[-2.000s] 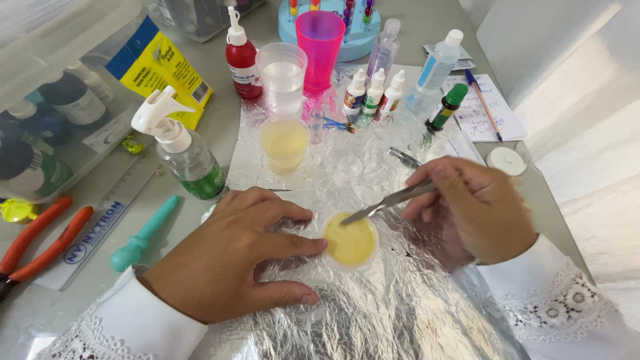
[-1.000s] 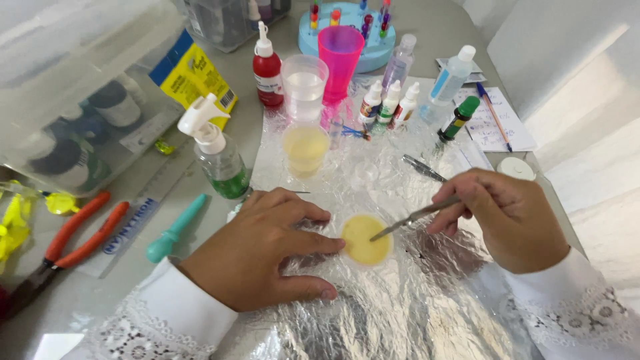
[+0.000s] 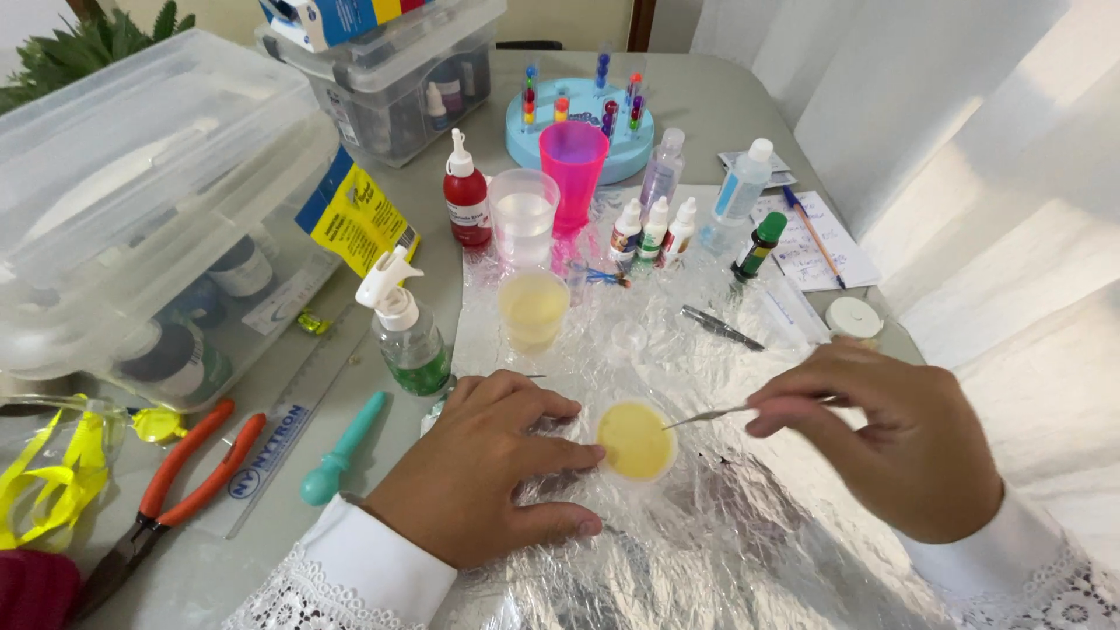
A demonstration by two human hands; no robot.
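Observation:
A small round dish of yellow material [image 3: 636, 440] lies on the crumpled foil [image 3: 560, 577]. My left hand [image 3: 494, 468] rests palm down on the foil, fingers spread, one fingertip against the dish's left rim. My right hand [image 3: 875, 429] pinches a slim metal tool [image 3: 713, 414] between thumb and fingers. Its thin tip is at the dish's right side; whether it touches the yellow surface I cannot tell. Behind the dish are a clear cup of pale yellow liquid [image 3: 534, 311] and metal tweezers [image 3: 722, 328].
To the left are a spray bottle [image 3: 407, 337], a teal dropper [image 3: 346, 451], orange-handled pliers [image 3: 188, 472], a ruler [image 3: 280, 437] and plastic boxes [image 3: 166, 192]. Farther back stand a red bottle [image 3: 466, 197], a pink cup [image 3: 573, 175] and small dropper bottles [image 3: 654, 229]. A pen [image 3: 814, 236] lies on paper at right.
The metal tool's tip has moved from the middle of the yellow surface to the dish's right side. My left hand stays beside the dish. The view has shifted, showing more of the table's far end.

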